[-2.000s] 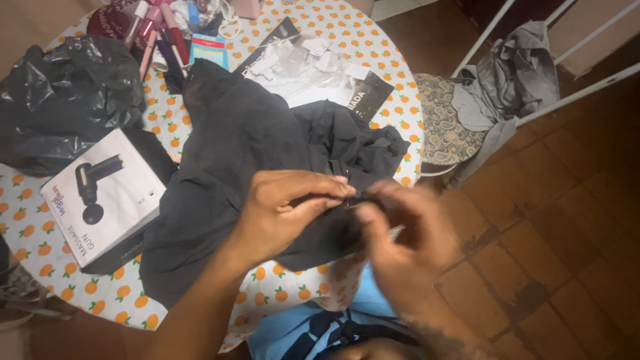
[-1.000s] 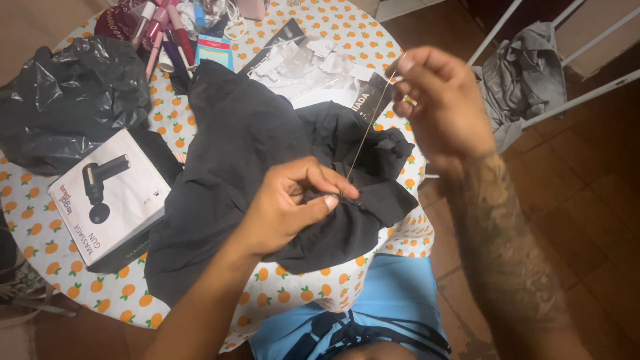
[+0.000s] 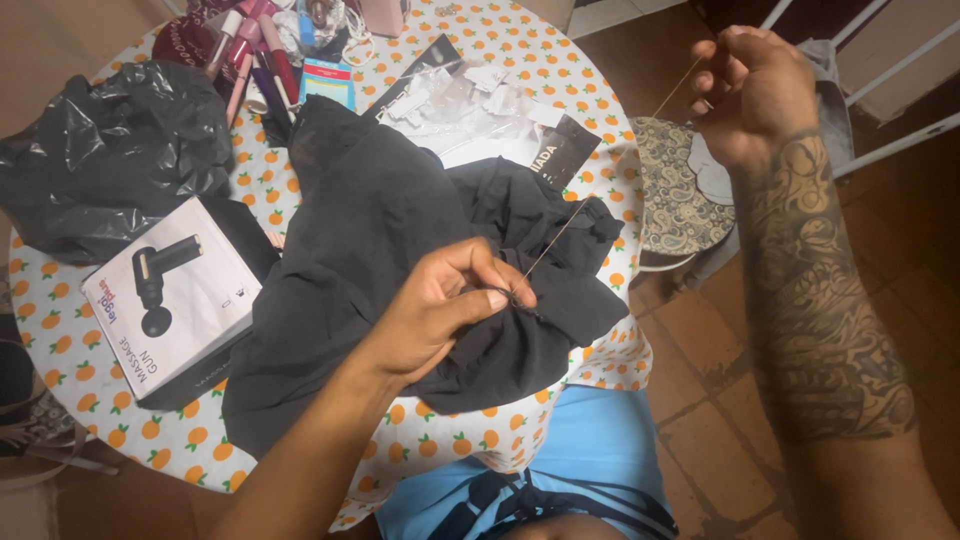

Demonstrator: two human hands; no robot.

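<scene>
A black cloth garment (image 3: 360, 217) lies bunched over the near part of the round table. My left hand (image 3: 450, 307) pinches a fold of it between thumb and fingers. From that fold a thin light thread (image 3: 556, 241) runs taut, up and to the right. My right hand (image 3: 750, 90) is raised beyond the table's right edge, its fingers closed at the thread's far end. Whether a needle is between those fingers is too small to tell.
A massage gun box (image 3: 180, 300) and a black plastic bag (image 3: 120, 157) lie at left. Makeup tubes (image 3: 259, 56) and clear plastic packaging (image 3: 480, 97) lie farther back. A patterned stool seat (image 3: 675, 195) stands to the right, near white metal bars (image 3: 900, 64).
My right hand has moved from beside my left hand up and out to the right, and the thread now stretches between them. My left hand keeps its pinch on the black cloth.
</scene>
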